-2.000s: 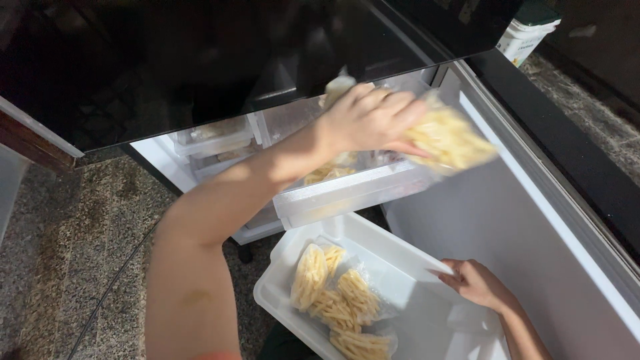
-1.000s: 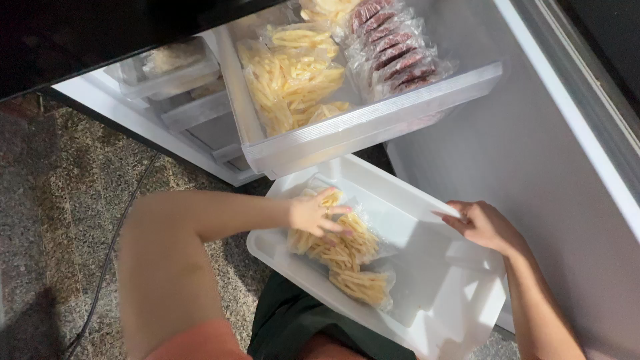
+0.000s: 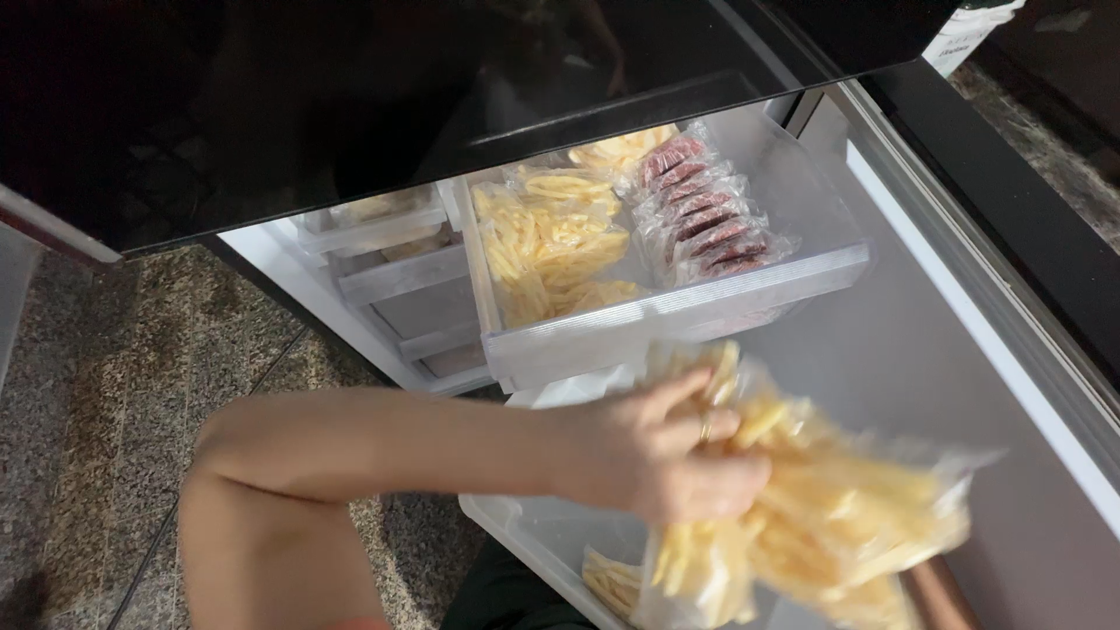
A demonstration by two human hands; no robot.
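My left hand, with a ring on one finger, grips plastic bags of pale yellow cut fries, blurred by motion, above a white plastic bin. Another bag of fries lies in the bin. My right hand is hidden behind the held bags; only part of its forearm shows at the lower right. Beyond the bin, a clear freezer drawer stands pulled out. It holds bagged fries on its left side and a row of wrapped dark red meat portions beside them.
A glossy black refrigerator door overhangs the drawer. The open freezer door's inner wall stands at the right. Door shelves with bagged items are at the left. A cable crosses the speckled floor, and a white tub stands at upper right.
One second ago my left hand was on the bags in the bin; now it holds bags raised above it. My right hand, seen on the bin's rim before, is now hidden.
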